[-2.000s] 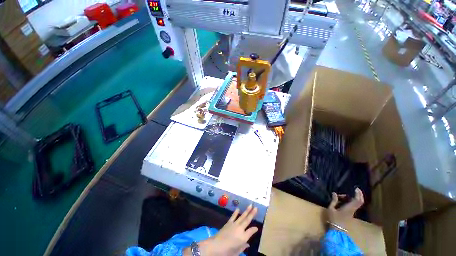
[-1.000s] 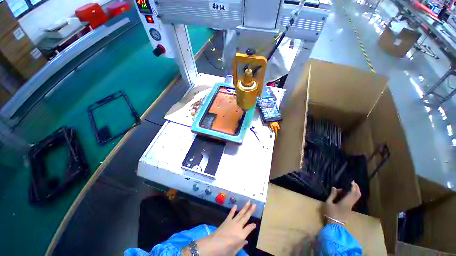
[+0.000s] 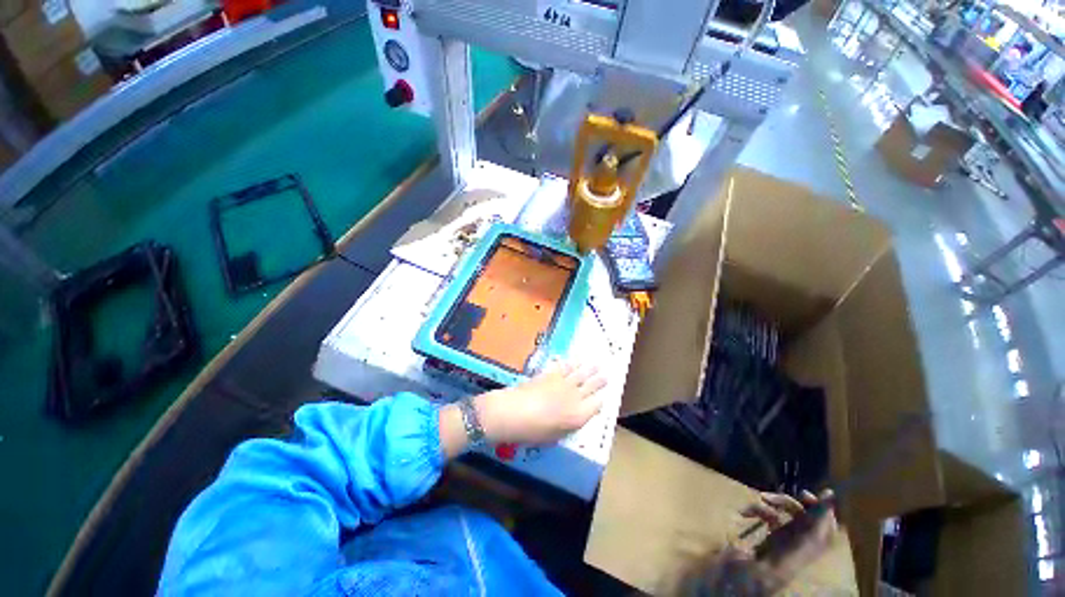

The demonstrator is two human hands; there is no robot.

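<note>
The teal fixture cover (image 3: pixel 438 321) lies closed around the orange plate (image 3: pixel 514 306) on the white machine base (image 3: pixel 374 332). Dark parts show along the plate's edges. My left hand (image 3: pixel 543 406) is on the base at the fixture's front right corner, fingers apart; the wrist partly covers the red button (image 3: pixel 506 451). My right hand (image 3: pixel 777 525) is blurred over the carton's front flap, with a thin dark blurred piece, apparently a black frame, in its fingers. The gold dispensing head (image 3: pixel 601 198) hangs behind the fixture's back right corner.
The open carton (image 3: pixel 672 338) at right holds many black frames (image 3: pixel 759 402); another carton stands behind it. On the green belt at left lie a single frame (image 3: pixel 222 233) and a frame stack (image 3: pixel 70 338). A dark handheld device (image 3: pixel 631 257) lies beside the head.
The fixture has come forward from under the head, over the dark plate. My left hand has moved from the front edge up beside the fixture. My right hand has moved out over the carton flap.
</note>
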